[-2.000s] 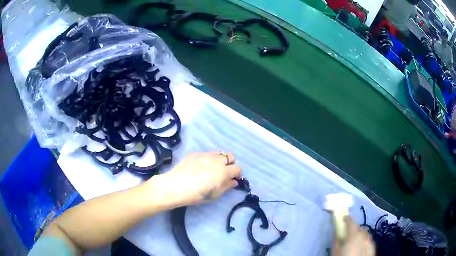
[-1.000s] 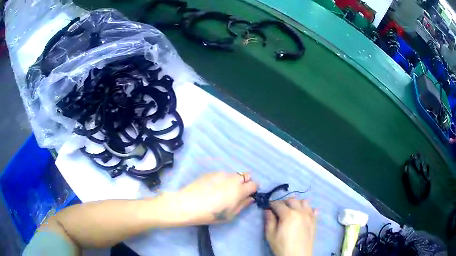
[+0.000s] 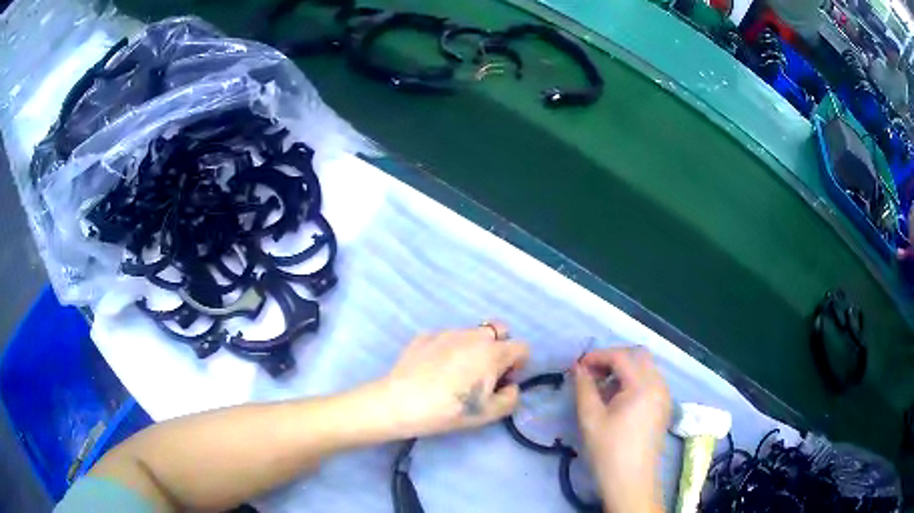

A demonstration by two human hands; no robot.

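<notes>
My left hand (image 3: 456,383) lies on the foam sheet (image 3: 391,286), its fingers closed around one side of a black yoke (image 3: 531,438); the part under the fingers is hidden. My right hand (image 3: 623,421) is just right of the yoke, thumb and fingertips pinched together on a hair-thin dark wire that shows faintly above them. More black curved parts show below, partly behind my right hand. A black headband (image 3: 404,486) runs off the bottom edge below my left wrist. The mallet (image 3: 694,456) lies right of my right hand, white head up.
A clear plastic bag (image 3: 60,210) with a heap of black yokes (image 3: 215,235) is at left, above a blue bin (image 3: 50,381). Thin black pieces (image 3: 802,476) pile up at lower right. Beyond, the green belt (image 3: 601,200) carries headband assemblies (image 3: 840,341).
My right hand has let go of the mallet, come to the yoke, then moved slightly right and up to the wire. My left hand has moved a little right with the yoke.
</notes>
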